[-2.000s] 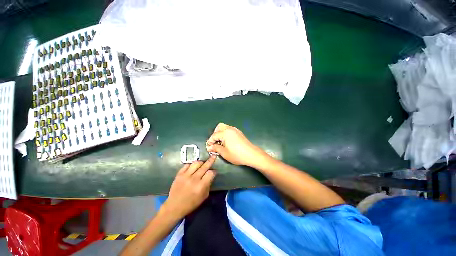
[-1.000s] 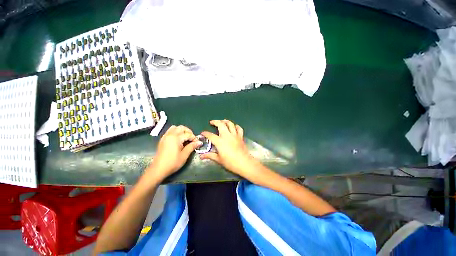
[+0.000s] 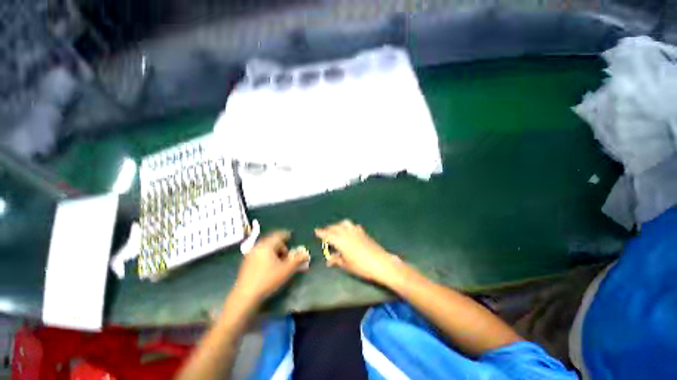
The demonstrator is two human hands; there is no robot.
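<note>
The picture is blurred. My left hand is above the green bench near its front edge, with a small pale piece at its thumb and fingertips, seemingly the watch case frame. My right hand is just to the right, a short gap away. It pinches a tiny yellow part between thumb and forefinger. The parts board, with rows of yellow and dark parts, lies left of my hands. Its lower right rows show only small dark marks.
A white liner sheet covers a pocketed tray behind my hands. A white spare board lies far left. White scraps lie beside the parts board. Layered white sheets are far right. A person's blue sleeve is at right; a red stool is below left.
My hands were together around the frame and are now apart, with the yellow part showing in my right fingers. The camera view has tilted up and shows more of the bench's far side.
</note>
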